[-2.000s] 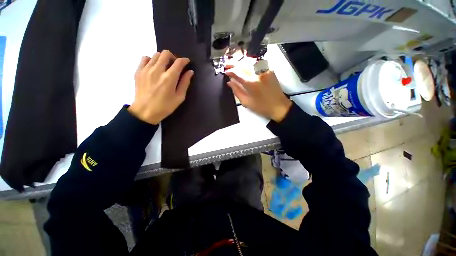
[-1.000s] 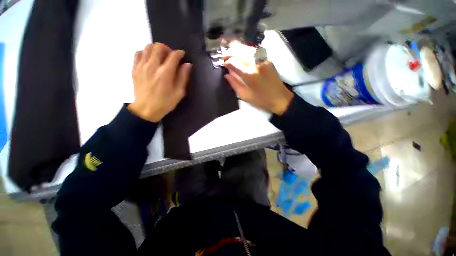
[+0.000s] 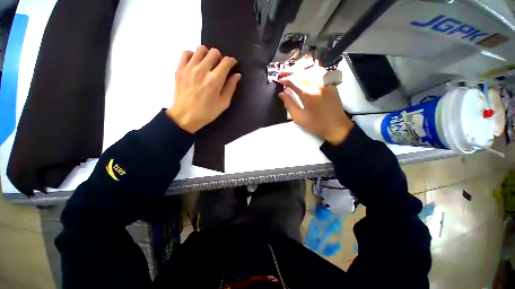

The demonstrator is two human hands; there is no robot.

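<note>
A dark fabric panel (image 3: 240, 121) lies flat on the white table and runs under the head of the sewing machine (image 3: 429, 45). My left hand (image 3: 206, 84) lies palm down on the panel's left edge, fingers slightly spread, gripping nothing. My right hand (image 3: 316, 104) is at the panel's right edge, its fingertips beside the shiny presser foot (image 3: 273, 73). Bright light washes out part of that area, and I cannot tell whether the fingertips pinch the cloth. A second dark panel (image 3: 62, 101) lies at the left.
A blue-and-white cup (image 3: 418, 124) with a lid and straw lies at the right, near the table edge (image 3: 265, 176). A black phone (image 3: 372, 76) is beside the machine base. Blue tape (image 3: 11, 79) is at the far left. Blue scraps (image 3: 324, 228) lie on the floor.
The view has shifted, so everything appears further right. The worked panel's lower end reaches less far towards the table's front edge. Both hands keep about the same places on it.
</note>
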